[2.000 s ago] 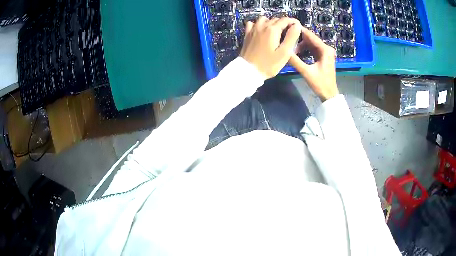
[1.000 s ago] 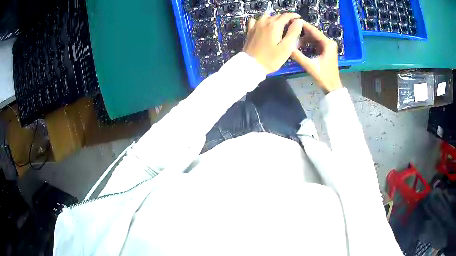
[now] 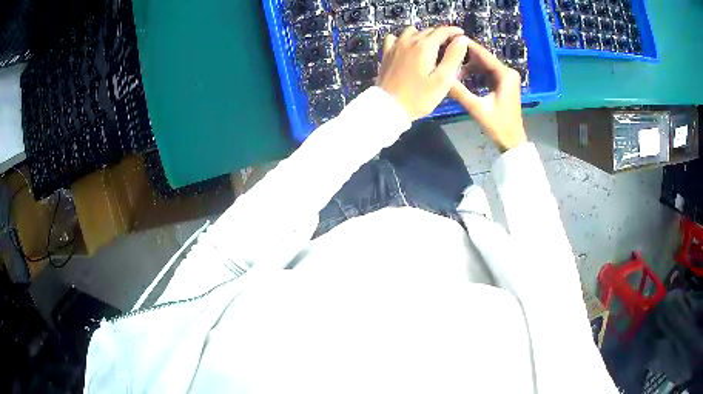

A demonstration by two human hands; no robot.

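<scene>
A blue plastic tray [image 3: 284, 77] lies at the top middle, filled with rows of small square camera modules [image 3: 317, 51] with round black centres. My left hand [image 3: 418, 73] is bare and bent over the tray's front middle rows. My right hand [image 3: 497, 96] is bare and meets it from the right, thumb and index finger spread in an arch. The fingertips of both hands come together over the modules. Something dark shows between the fingers, but I cannot tell whether it is held or lies in the tray behind. The fingers hide the modules beneath them.
A second blue tray [image 3: 609, 55] of modules lies right of the first on the green bench top [image 3: 204, 85]. Dark ridged trays [image 3: 77, 108] are stacked at the left. Below are cardboard boxes [image 3: 104, 202], a plastic-wrapped carton [image 3: 626, 140] and a red stool [image 3: 634, 285].
The trays and bench have shifted left in the view. Both hands keep nearly the same pose and are now further right over the worked tray than two seconds ago.
</scene>
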